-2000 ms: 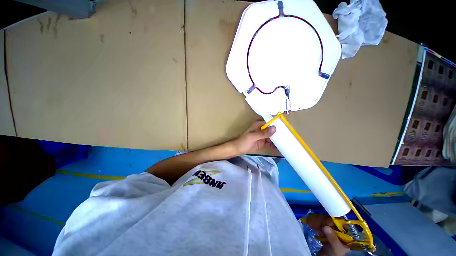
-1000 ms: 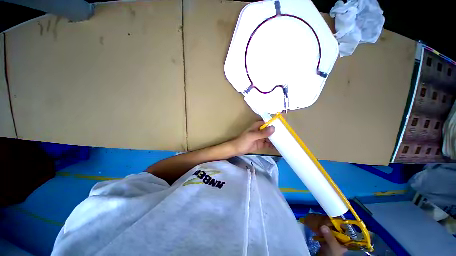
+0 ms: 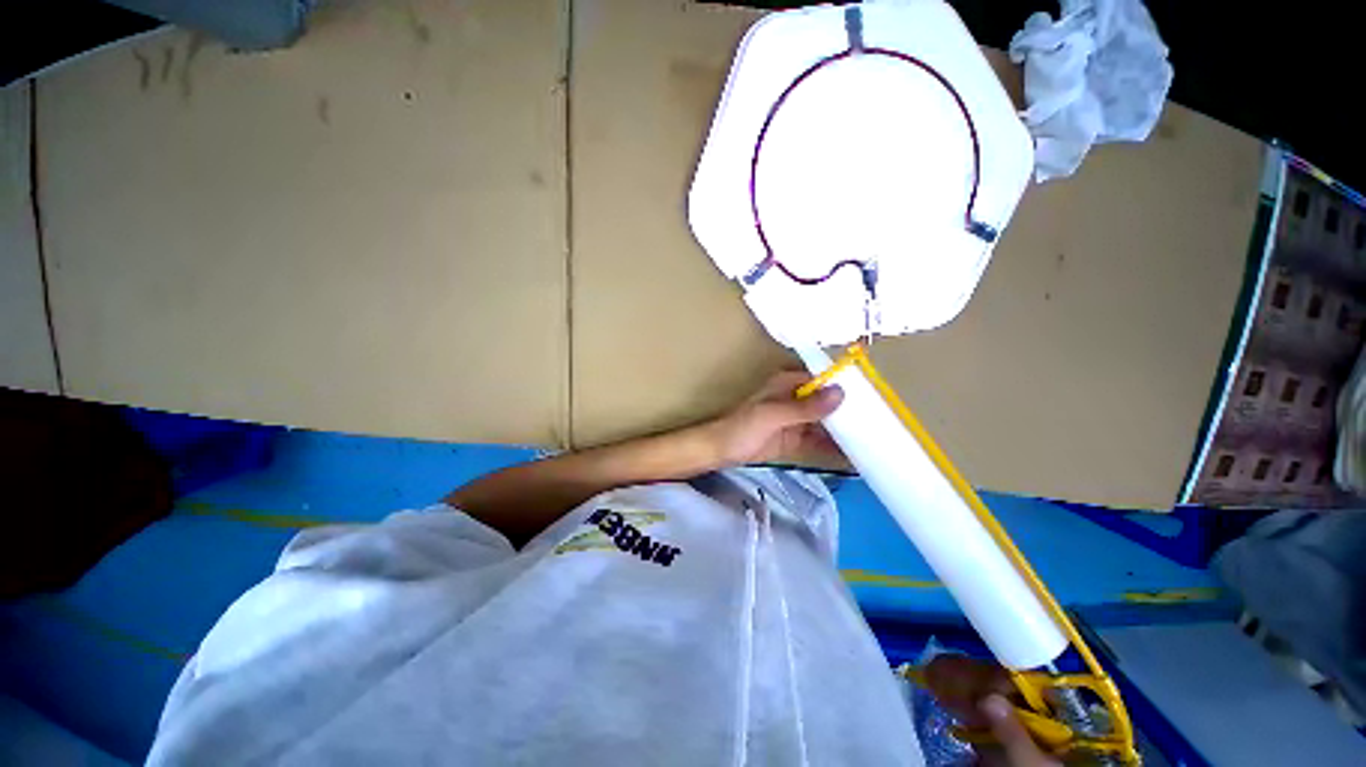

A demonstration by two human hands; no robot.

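Observation:
A white many-sided panel [image 3: 869, 165] lies on the cardboard-covered bench, with a dark red-brown wire loop [image 3: 755, 168] held by grey tape tabs. A yellow caulking gun [image 3: 959, 495] with a white cartridge [image 3: 944, 517] slants from the panel's lower edge down to the right. My left hand [image 3: 782, 421] holds the front end of the gun. My right hand [image 3: 996, 716] grips the yellow handle and trigger at the rear, low in the picture. The nozzle tip is hard to make out against the white panel.
Cardboard [image 3: 345, 225] with dark seams covers the bench. A crumpled white wad [image 3: 1091, 83] lies right of the panel. A patterned reddish-brown sheet [image 3: 1300, 352] lies at the right end. A grey metal part [image 3: 247, 18] is at the top left. Blue floor shows below the bench.
The whole view has shifted slightly, so the panel, bench and gun appear a little further right and lower. Both hands keep their hold on the gun, which stays at the panel's lower edge.

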